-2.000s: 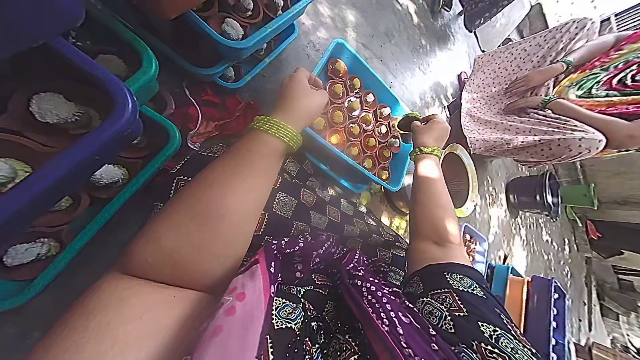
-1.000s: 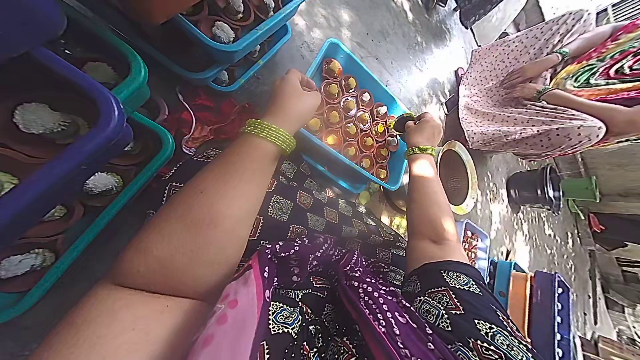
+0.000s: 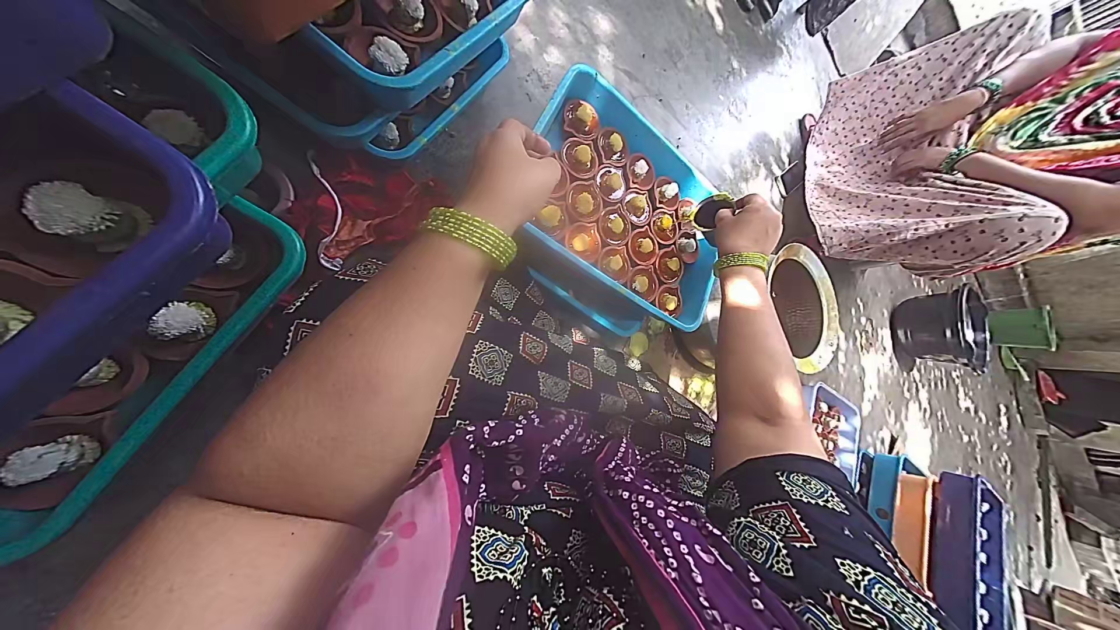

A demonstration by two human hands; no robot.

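Observation:
My left hand (image 3: 514, 175), with green bangles at the wrist, is closed on the near left rim of a blue plastic tray (image 3: 582, 80). Rows of small clay cups (image 3: 612, 185) fill much of this tray, most topped with yellow stuff and a few with white. At the tray's right side my right hand (image 3: 748, 223) grips a small dark round cup (image 3: 713, 211) with a yellow-green rim, tilted over the cups. What is inside it cannot be made out.
Stacked blue (image 3: 411, 87), green (image 3: 280, 254) and purple (image 3: 197, 192) trays of cups stand at the left. A round sieve (image 3: 803, 306) lies right of my right wrist. A seated person (image 3: 927, 175), a black bucket (image 3: 941, 325) and stacked coloured crates (image 3: 954, 534) are at the right.
My right hand has stayed at the tray's right side with the dark cup, which has shifted slightly. My left hand has kept its place at the rim.

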